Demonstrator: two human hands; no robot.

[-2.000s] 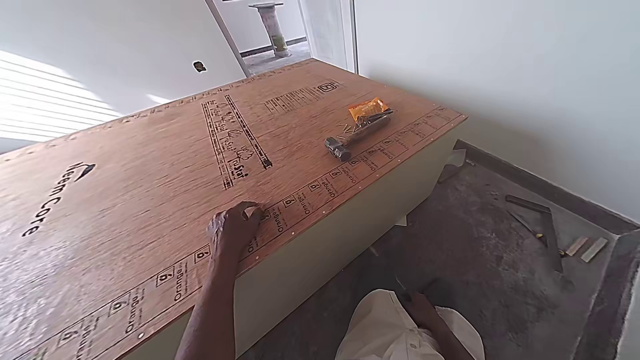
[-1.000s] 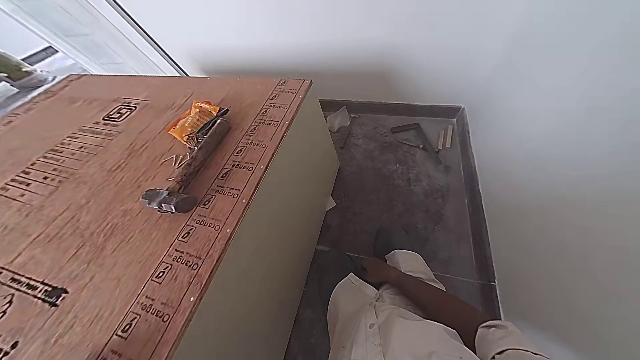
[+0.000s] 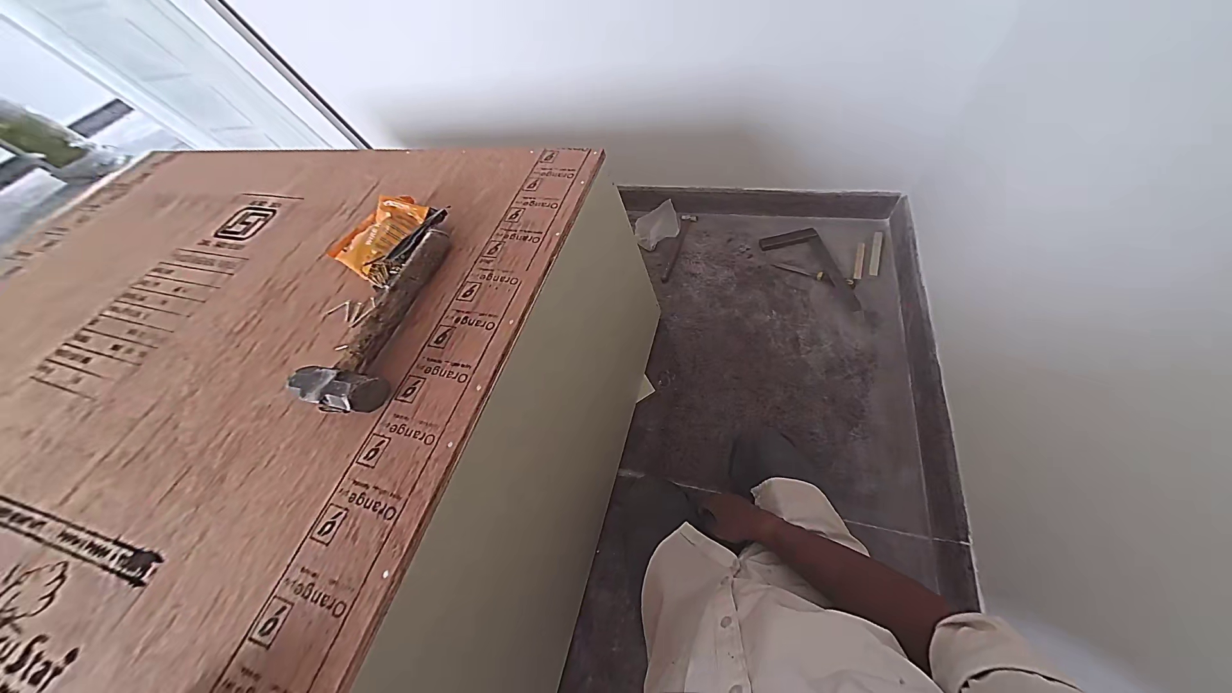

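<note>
My right hand is low in front of my body, its fingers curled around a thin dark object too unclear to name. My left hand is out of view. Left of me lies a large plywood panel with printed marks, forming the top of a box-like piece with a pale side. A hammer with a rough wooden handle rests on the panel, its head toward me. Beside its handle are an opened orange packet and several loose nails.
On the dark floor by the far corner lie a try square, two light strips, a thin rod-like tool and a crumpled pale piece. White walls stand ahead and right.
The view has swung strongly to the right. My left hand, on the panel's edge two seconds ago, is out of view. My right hand remains low by my body.
</note>
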